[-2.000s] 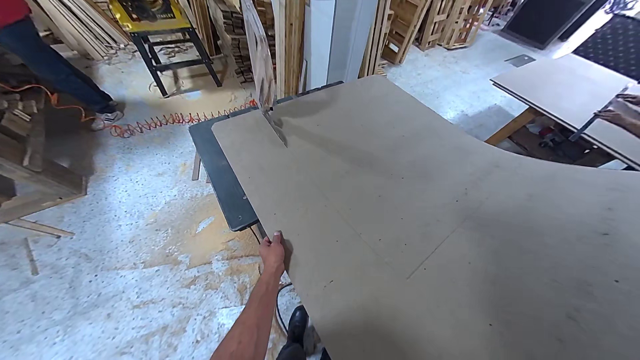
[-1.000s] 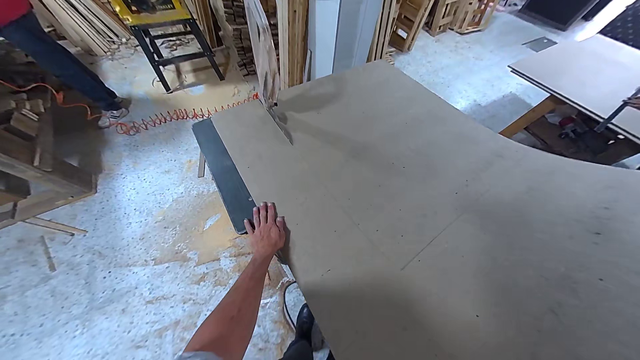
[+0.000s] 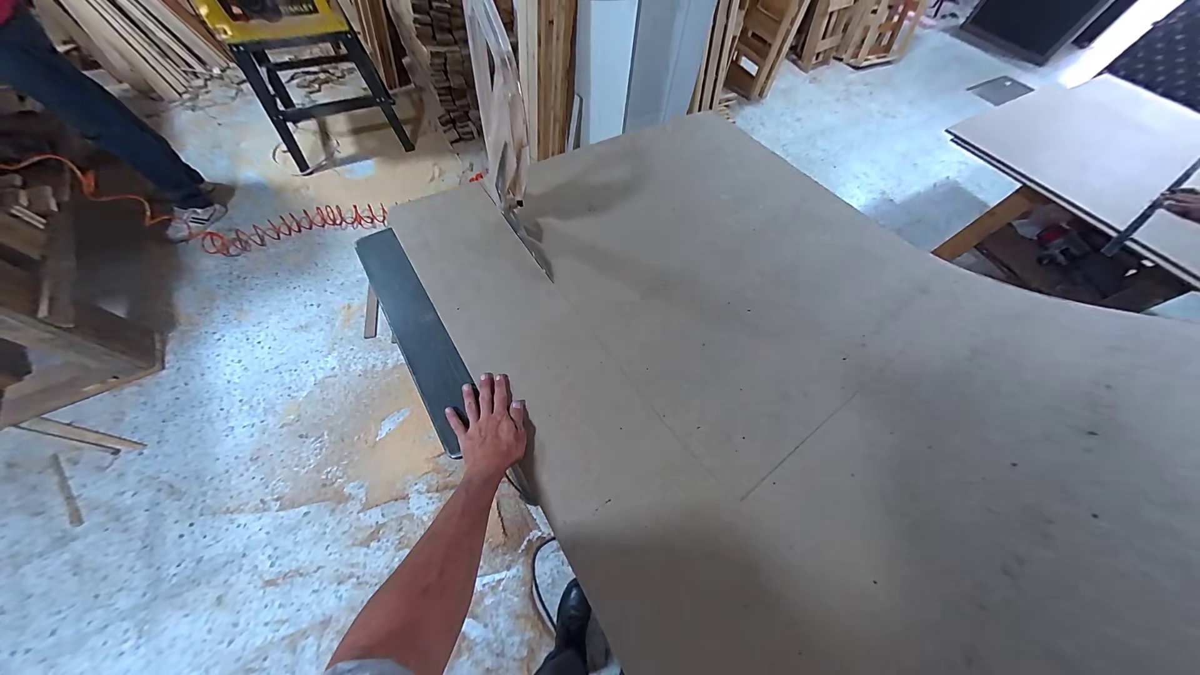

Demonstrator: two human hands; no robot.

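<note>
A large tan sheet panel (image 3: 797, 375) with one concave edge and thin drawn lines lies over a dark table saw top (image 3: 417, 337), whose left strip shows beside it. My left hand (image 3: 487, 427) rests flat, fingers spread, at the panel's left edge, with the fingertips by the dark top; it grips nothing. Ahead of it, a saw blade (image 3: 530, 246) stands up through the panel, below a translucent blade guard (image 3: 502, 103). My right hand is not in view.
A yellow-topped stand (image 3: 272, 23) and a person's leg (image 3: 103, 117) are at the upper left. A coiled orange air hose (image 3: 300, 225) crosses the floor. At right, a person's hand (image 3: 1183, 203) is over another table with panels (image 3: 1106, 131).
My left hand, earlier curled around the panel's edge, now lies flat with spread fingers. The panel has moved forward past the blade, covering more of the dark saw top.
</note>
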